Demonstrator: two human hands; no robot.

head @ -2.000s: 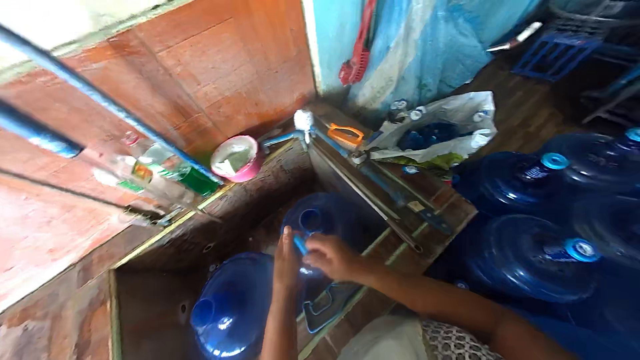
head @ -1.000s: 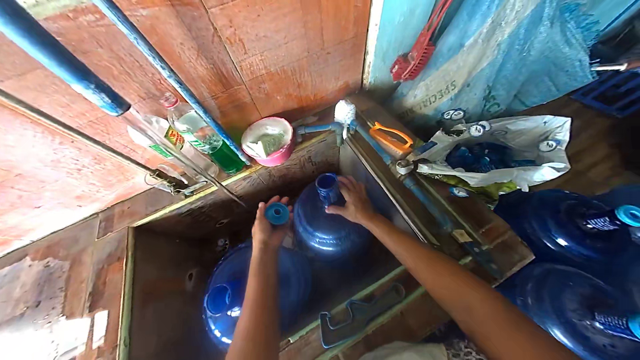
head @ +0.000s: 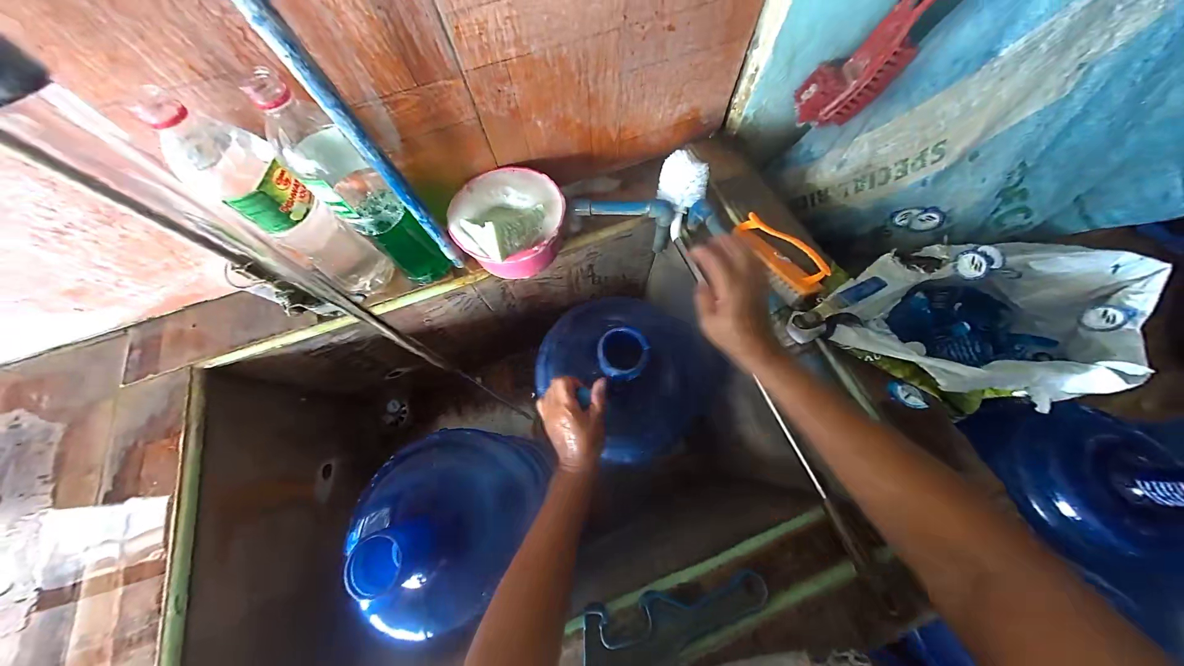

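Two blue plastic water jugs stand uncapped in a tiled basin: one jug [head: 444,527] at the lower left, the other jug [head: 647,407] near the basin's far right corner. My left hand [head: 572,421] is closed around a small blue cap beside the second jug's neck; most of the cap is hidden by the fingers. Above the basin's right side, my right hand [head: 731,291] is at the metal rod of a white-bristled bottle brush [head: 684,180]. The hand is blurred, so whether its fingers grip the rod cannot be told.
A pink bowl [head: 529,262] and plastic bottles [head: 407,231] line the back ledge. Blue pipes [head: 615,208] and an orange-handled tool [head: 784,259] lie at the right. Beyond are a white sack [head: 1091,370] of blue caps and more jugs [head: 1082,490]. A long pole crosses the left side.
My right hand has left the second jug's neck and moved up to the brush. The blue cap, earlier on my left fingers with its inside showing, is now mostly hidden in that hand.
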